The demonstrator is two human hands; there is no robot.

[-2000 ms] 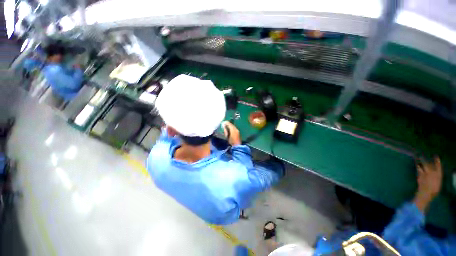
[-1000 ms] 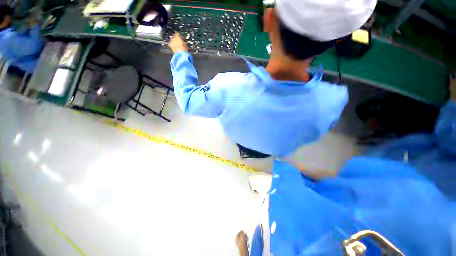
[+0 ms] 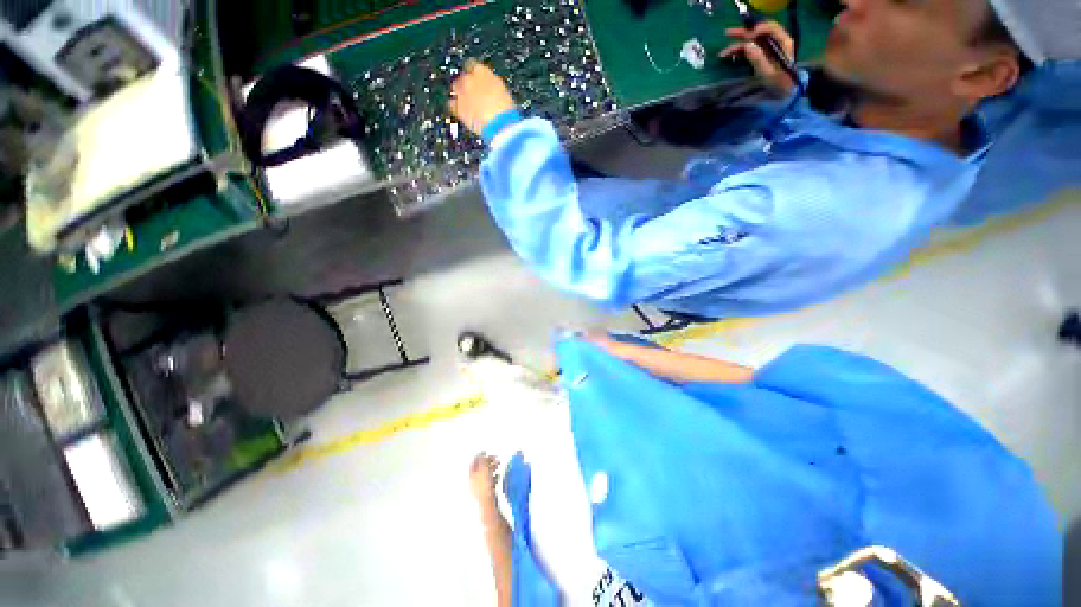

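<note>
My left hand (image 3: 483,474) hangs at the lower middle, small and blurred; its finger pose and any held thing cannot be made out. My right hand (image 3: 602,342) is by the upper edge of my open blue smock, partly hidden, and its grip is unclear. Neither hand touches the bench. A clear tray (image 3: 409,190) full of small dark and shiny components lies on the green bench. A seated person's hand (image 3: 478,97) is over it. That person's other hand (image 3: 765,57) holds a thin dark tool.
A black strap-like loop (image 3: 267,113) lies on a white box (image 3: 318,172) left of the tray. A round dark stool (image 3: 282,356) stands below the bench. The seated person in blue (image 3: 759,225) is at right. A yellow line (image 3: 391,427) crosses the pale floor.
The view has swung left and nearer the bench. The tray and stool appear larger, and the seated person has shifted right in view, face now sideways. My forearms are now visible.
</note>
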